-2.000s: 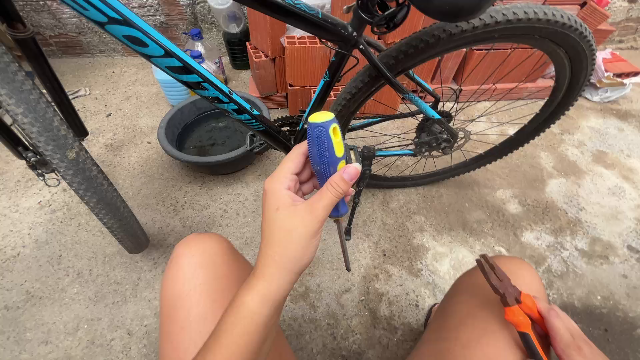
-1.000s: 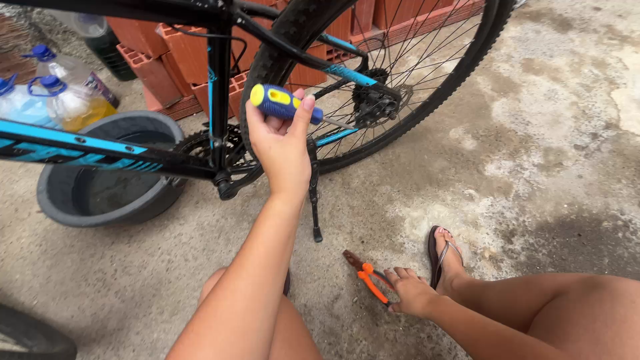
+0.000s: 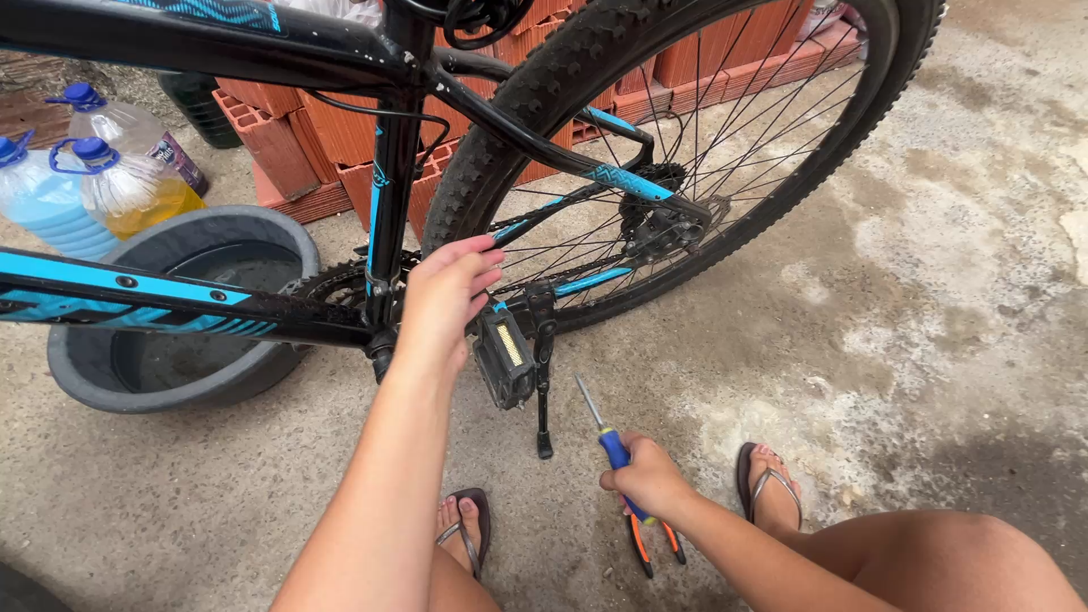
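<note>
My left hand [image 3: 450,297] is by the bicycle's chainstay, just above the pedal [image 3: 506,357], with fingers apart and nothing seen in it; whether it touches the bike I cannot tell. In my right hand [image 3: 650,476] is a screwdriver [image 3: 615,450] with a blue and yellow handle, its metal shaft pointing up and left toward the kickstand [image 3: 543,399]. Orange-handled pliers [image 3: 639,548] lie on the concrete below that hand, their jaws hidden. The black and blue bicycle frame [image 3: 391,178] stands over both hands, with the rear wheel [image 3: 586,102] behind.
A dark plastic basin [image 3: 76,382] holding liquid sits left, partly behind the frame. Plastic jugs [image 3: 51,200] with coloured liquids stand beside it. Hollow clay bricks [image 3: 272,144] are stacked behind the bicycle. My sandalled feet [image 3: 773,493] rest on the concrete.
The screwdriver has passed from my left hand to my right. My right hand has let go of the pliers, which now lie on the ground. My left hand has lowered toward the pedal.
</note>
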